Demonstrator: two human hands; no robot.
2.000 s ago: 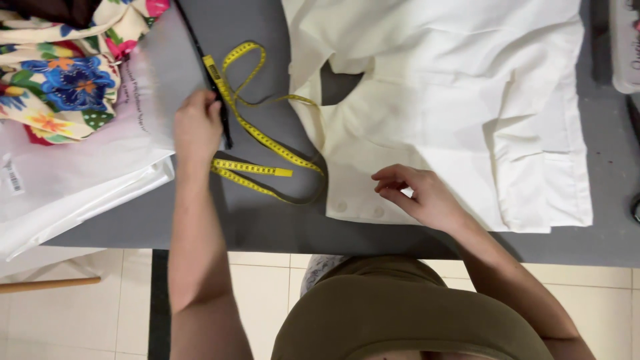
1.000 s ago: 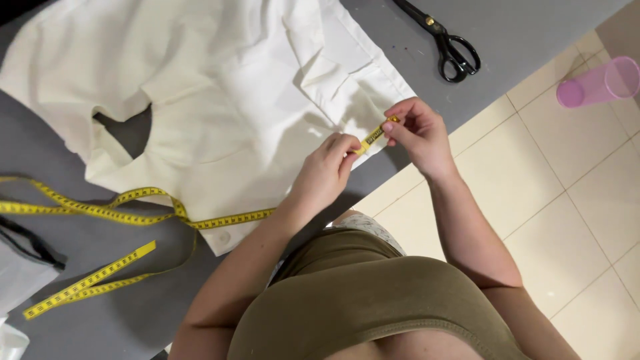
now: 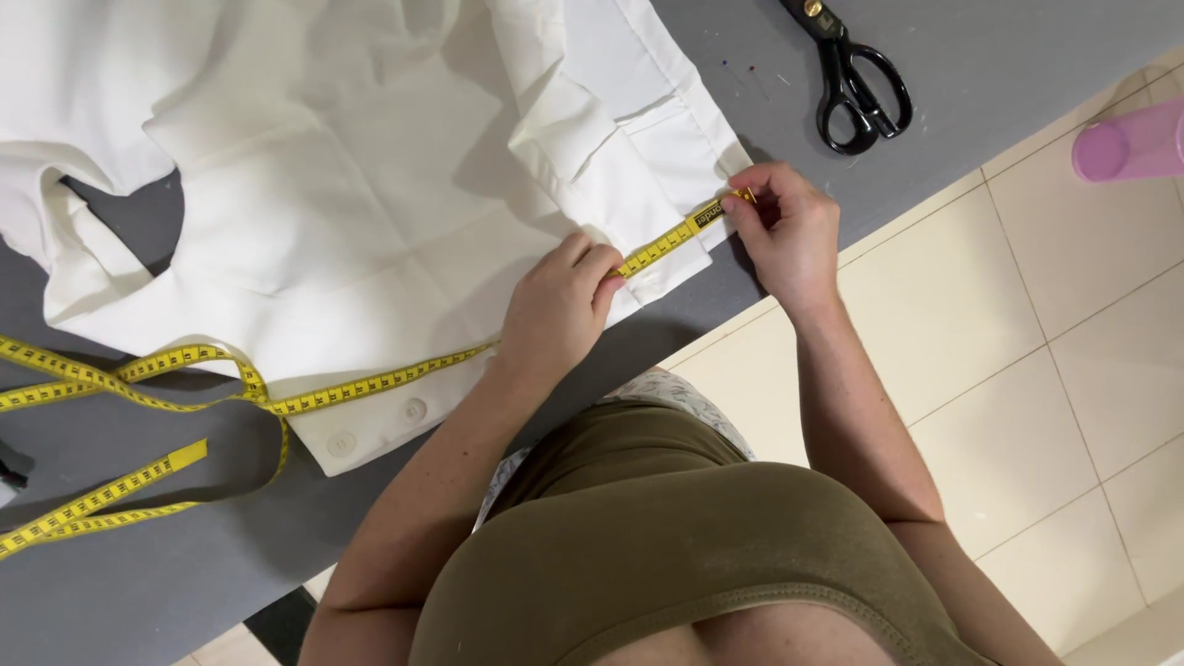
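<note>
A white garment [image 3: 370, 185] with buttons at its lower edge lies spread on the grey table. The yellow measuring tape [image 3: 384, 377] runs across the garment near its lower edge, with loops and a free end on the table at the left. My left hand [image 3: 561, 310] pinches the tape between thumb and fingers, low over the garment. My right hand [image 3: 784, 236] grips the tape's metal-tipped end at the garment's right corner, by the table edge. A short span of tape is stretched between both hands.
Black-handled fabric scissors [image 3: 856, 88] lie on the grey table [image 3: 999, 65] at the upper right. Several pins [image 3: 754, 76] lie loose between them and the garment. Beyond the table edge, a pink translucent cup [image 3: 1124, 143] is over the tiled floor. A dark object [image 3: 11, 474] shows at the left edge.
Two seconds ago my right hand was empty by the buttons and my left hand was beside the tape; now both hold it over the garment. The view has shifted right and closer.
</note>
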